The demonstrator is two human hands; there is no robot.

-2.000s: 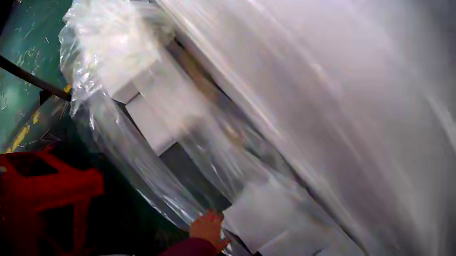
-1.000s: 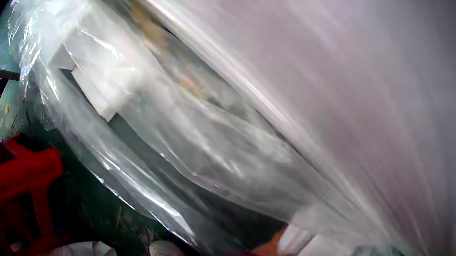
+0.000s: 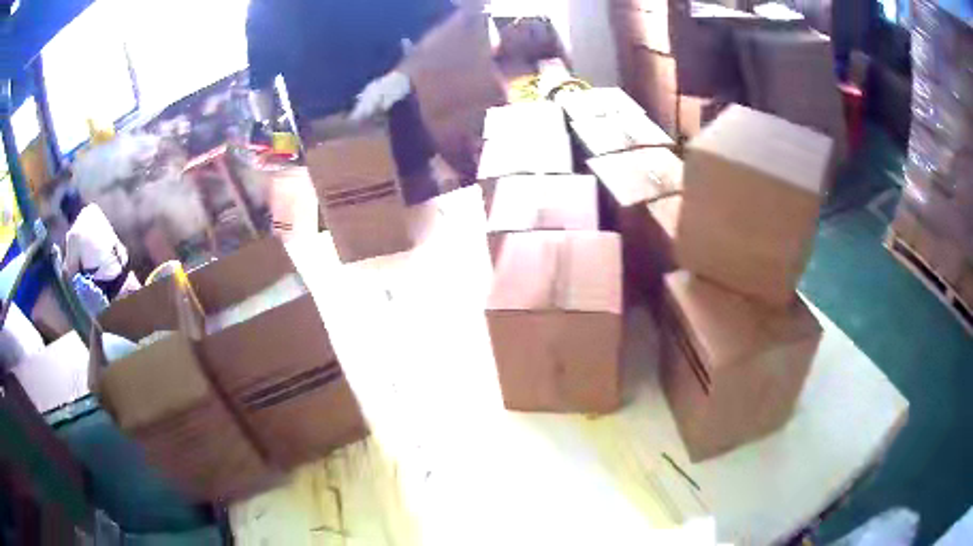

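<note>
Neither of my hands is in view. Two open cartons stand side by side at the left of the pale tabletop (image 3: 427,491); the right one (image 3: 288,379) has dark stripes and something white inside, and the left one (image 3: 187,421) has its flaps up. A closed carton (image 3: 555,357) stands near the middle, with more closed cartons in rows behind it. At the right, one closed carton (image 3: 752,203) sits on top of another (image 3: 736,357).
A person in dark clothes with a white glove (image 3: 381,96) stands at the far side beside a striped carton (image 3: 354,192). A film-wrapped stack (image 3: 939,160) stands on a pallet at the right on the green floor (image 3: 907,331). Blurred whitish shapes show at the bottom right edge.
The view has swung from the clear film, white boxes and red stool to the tabletop with cartons. The bare hand seen at the bottom before is out of the picture.
</note>
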